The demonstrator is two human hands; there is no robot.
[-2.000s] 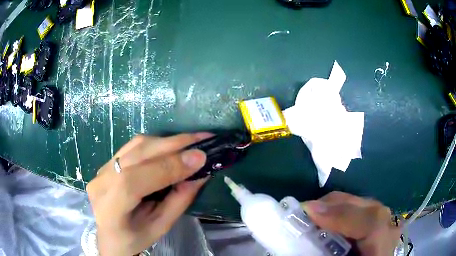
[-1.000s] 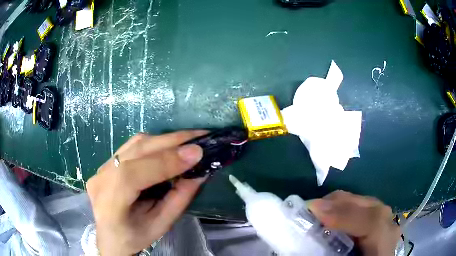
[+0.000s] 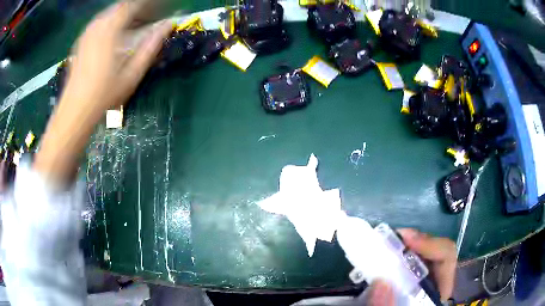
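Observation:
My left hand (image 3: 113,66) is blurred and reaches to the upper left, its fingertips beside black housings with yellow-edged battery cells (image 3: 188,48). Whether it holds one of them cannot be told. My right hand (image 3: 433,254) holds the milky-white glue syringe (image 3: 373,254) at the lower right. The syringe's front end points up and left at the edge of the white wipe (image 3: 308,203), and its thin nozzle cannot be made out against the white. A single black housing (image 3: 285,92) lies face up on the green mat beyond the wipe, with a battery cell (image 3: 321,71) beside it.
Several housings with cells cluster along the far edge and at the right (image 3: 433,110). One housing (image 3: 458,189) lies near the pale air hose (image 3: 470,206). A blue controller box (image 3: 505,113) with a red lit switch stands at the right. Glue streaks mark the green mat (image 3: 227,161).
The view has shifted to show more of the far bench. My left hand has moved from the centre to the upper left; the housing it held is gone from the centre. My right hand still holds the syringe.

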